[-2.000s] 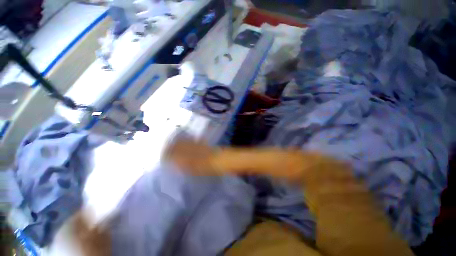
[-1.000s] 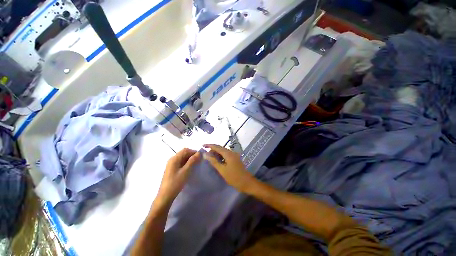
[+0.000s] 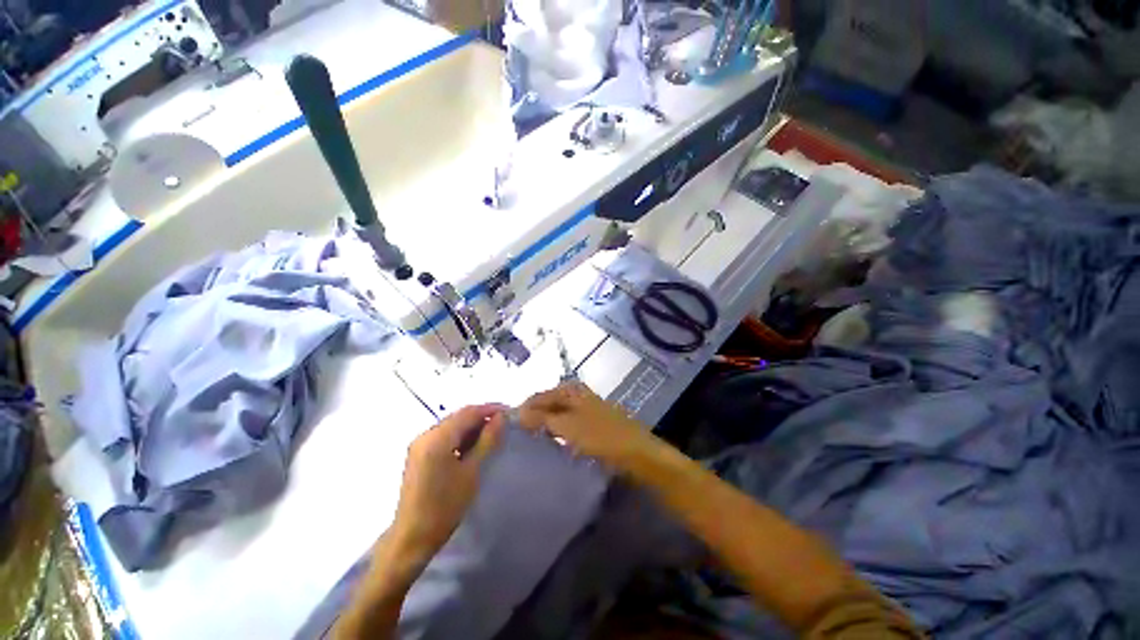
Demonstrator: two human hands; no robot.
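Note:
A blue-grey garment piece hangs from my two hands toward my lap. My left hand pinches its upper edge with thumb and finger. My right hand pinches the same edge just to the right, the fingertips of both hands close together. The hands are in front of the presser foot and needle of the white sewing machine. The cloth edge between the fingertips is small and partly hidden by the fingers. A thin metal part stands on the bed right of the foot.
A crumpled blue-grey pile lies on the table left of the head. Black-handled scissors lie on a cloth scrap. A large garment heap fills the right side. A dark green rod rises above the needle.
Two seconds ago my hands were apart and blurred, the right one reaching left across the cloth. Since one second ago both stay together at the edge, slightly lower in the picture; the view has shifted slightly.

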